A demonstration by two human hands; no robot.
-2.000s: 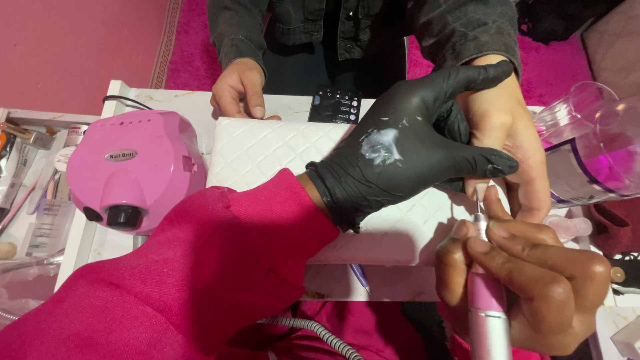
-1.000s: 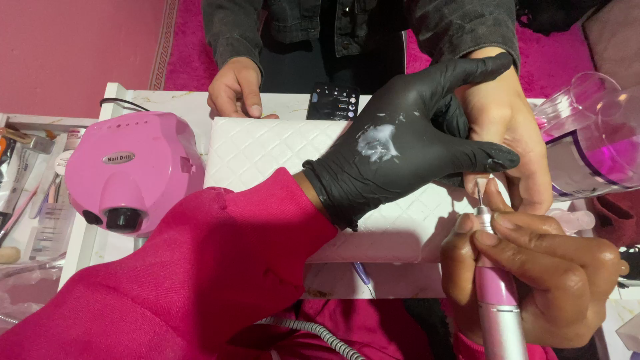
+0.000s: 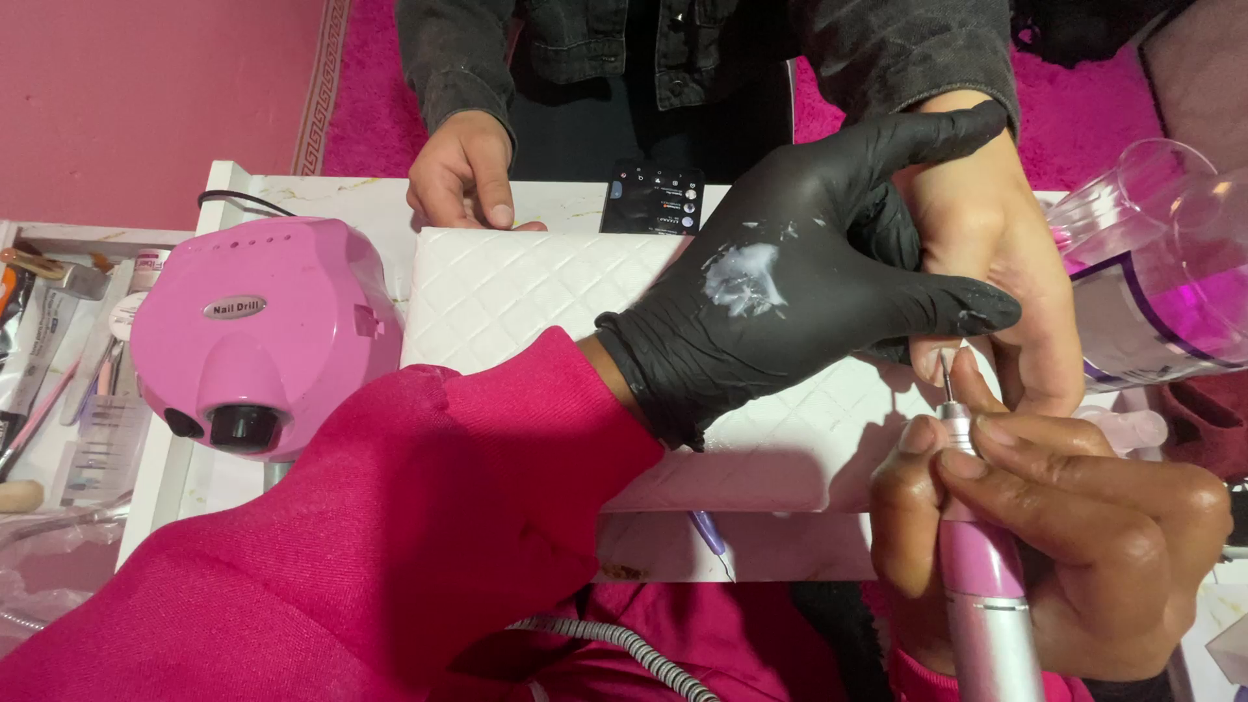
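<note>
My left hand [image 3: 780, 273], in a black glove with a white smear on its back, holds the other person's hand [image 3: 1014, 263] by a finger; its fingertips are partly hidden. Bare, my right hand [image 3: 1053, 517] grips the pink and silver handpiece of a nail drill [image 3: 980, 556], whose thin metal bit [image 3: 946, 375] is at that person's fingernail [image 3: 933, 359]. A white quilted hand rest [image 3: 526, 292] lies beneath the hands. The pink nail drill control box [image 3: 263, 336] stands on the left.
Near the person's other hand [image 3: 468, 175] lies a phone [image 3: 653, 198]. Clear plastic cups [image 3: 1160, 283] are at the right. A purple-handled tool [image 3: 707, 532] rests at the near table edge, above a coiled metal-look hose [image 3: 624, 639]. A drawer with tools [image 3: 97, 390] is at the far left.
</note>
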